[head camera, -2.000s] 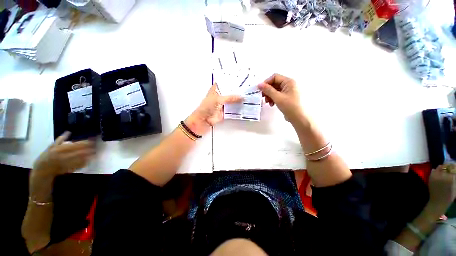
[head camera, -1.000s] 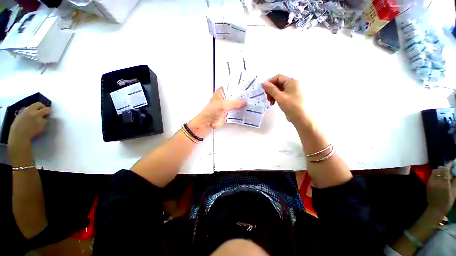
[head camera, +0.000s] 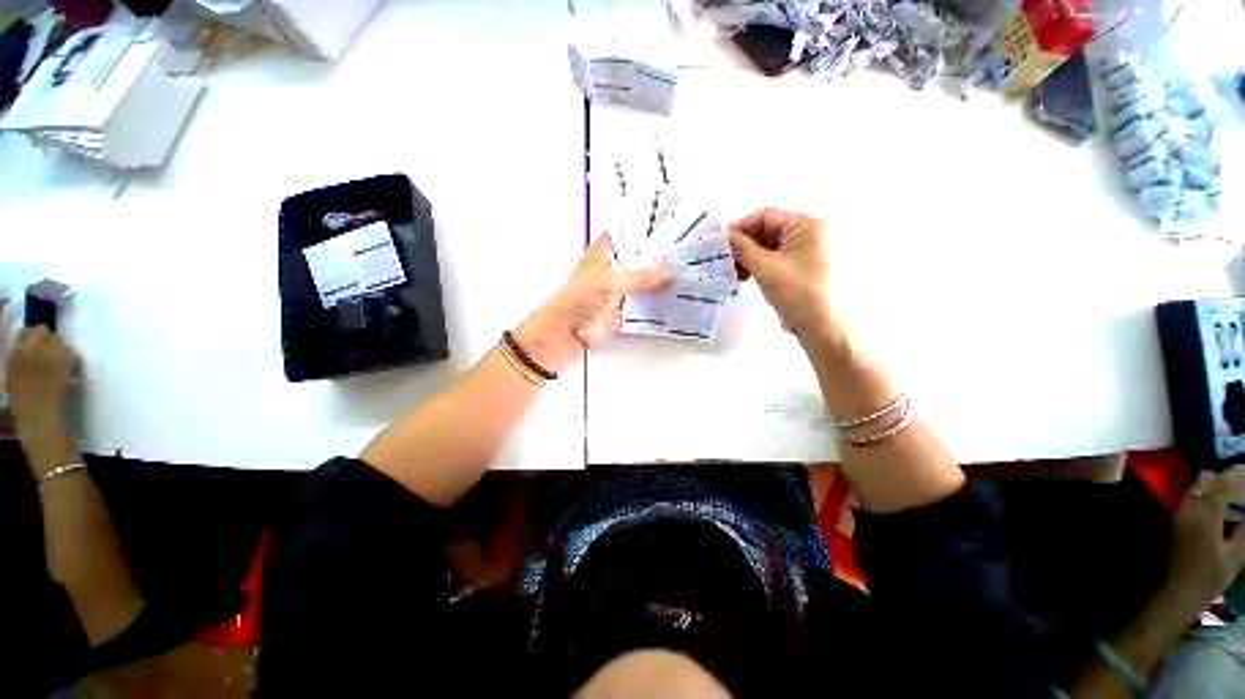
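Note:
My left hand (head camera: 594, 298) holds a fan of white instruction cards (head camera: 694, 317) with dark printed lines, its thumb pressed on top, above the table's centre seam. My right hand (head camera: 778, 260) pinches the right edge of one card in the fan between thumb and fingertips. A black box base (head camera: 432, 294) stands on the table left of my left hand. In it lie a single white card (head camera: 355, 264), a thin pale loop above the card and dark parts below it.
Spare cards (head camera: 631, 85) stand at far centre. A silver-grey heap (head camera: 874, 38), a red carton (head camera: 1051, 25) and clear-bagged supplies (head camera: 1161, 144) lie far right; white stacks (head camera: 103, 103) far left. Another black box (head camera: 1191, 376) is at right. Other people's hands show at both sides.
The neighbour at left has taken away the second black box, and that hand is now at the left edge with a small dark piece. My hands stay nearly in place; the fanned cards have shifted slightly.

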